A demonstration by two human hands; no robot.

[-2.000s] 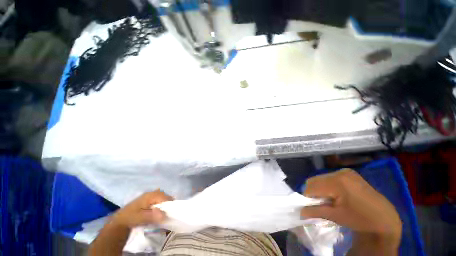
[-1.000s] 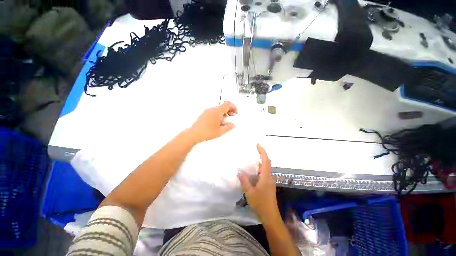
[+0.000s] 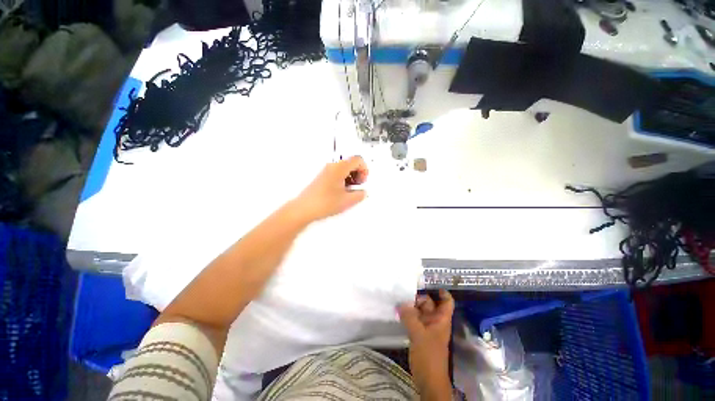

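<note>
A white fabric panel (image 3: 337, 274) lies on the white table and hangs over its front edge. My left hand (image 3: 333, 188) is on the panel just in front of the presser foot (image 3: 376, 137), fingertips pinched together on the cloth. My right hand (image 3: 429, 317) is lower, at the table's front edge, pinching the panel's right edge. A short dark line (image 3: 335, 137) shows on the white just left of the needle area. The lockstitch machine head (image 3: 423, 23) stands above. The cloth's outline on the tabletop is hard to see.
A black trim bundle (image 3: 184, 98) lies left of the machine, another (image 3: 662, 219) at the right. Black cloth (image 3: 541, 74) drapes the machine. A measuring tape (image 3: 517, 276) runs along the front edge. Blue crates (image 3: 604, 345) stand below, with a red crate (image 3: 674, 321) at right.
The panel, earlier held between both hands over the lap, now lies on the table. My left hand stays by the presser foot; my right hand has moved down and closed on the panel's edge.
</note>
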